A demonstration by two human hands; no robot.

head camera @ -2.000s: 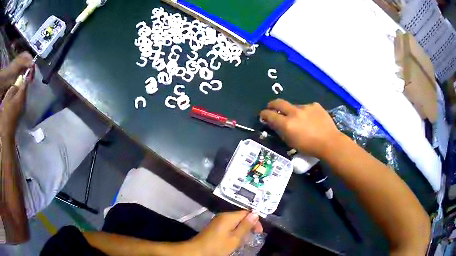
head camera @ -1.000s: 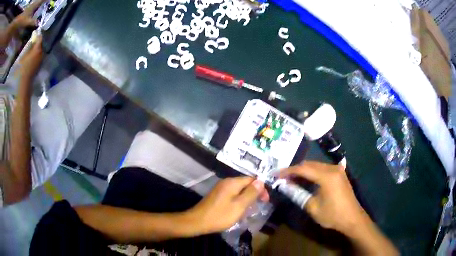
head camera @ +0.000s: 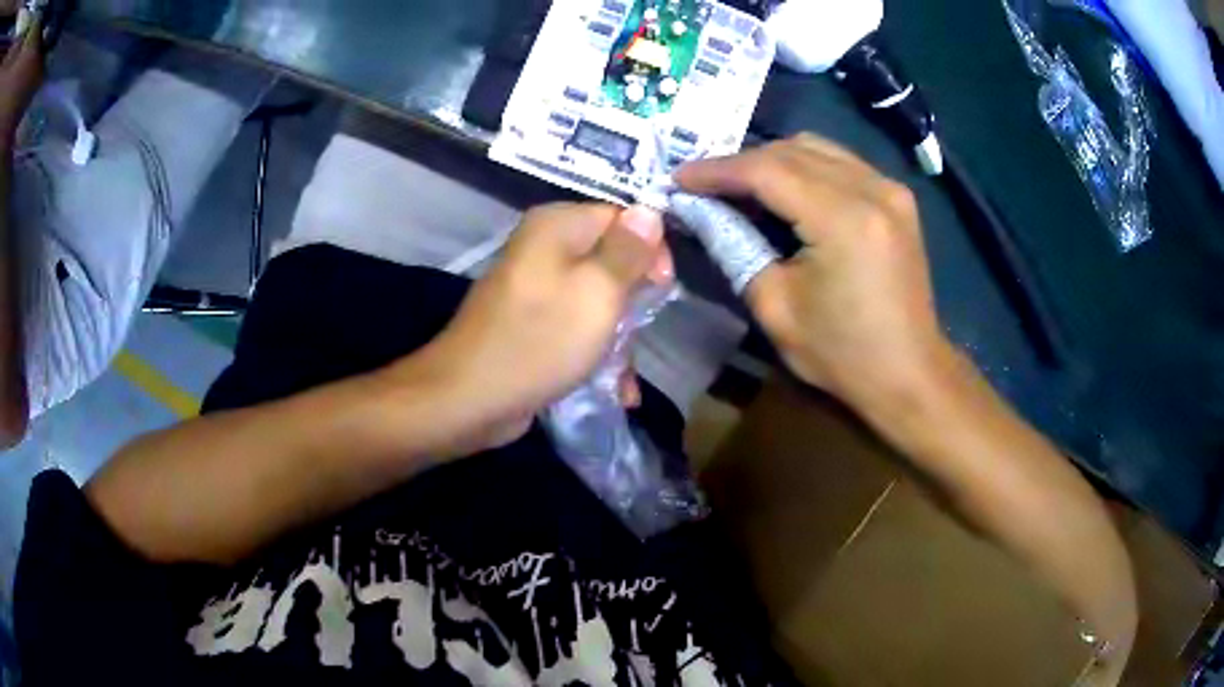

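Observation:
The white socket housing (head camera: 544,101) lies open side up on black support pads at the table edge, with a green circuit board (head camera: 654,54) inside. My left hand (head camera: 557,295) pinches the power cord end at the housing's near edge; the fingers largely hide the cord. A clear plastic bag (head camera: 611,450) hangs below that hand. My right hand (head camera: 839,255), with grey-white tape on one finger, has its fingertips at the same edge, touching the cord area. Whether they hold a small clip is hidden.
The mallet, with white head (head camera: 826,30) and black handle, lies right of the housing on the dark green table (head camera: 1074,289). Clear film scraps (head camera: 1094,134) lie farther right. A brown cardboard box (head camera: 859,564) is below the table. Another person's leg (head camera: 101,242) shows at left.
The view has tilted down, so the clip pile and screwdriver are out of frame. My right hand came from the clips to the housing's near edge. My left hand stays at the cord.

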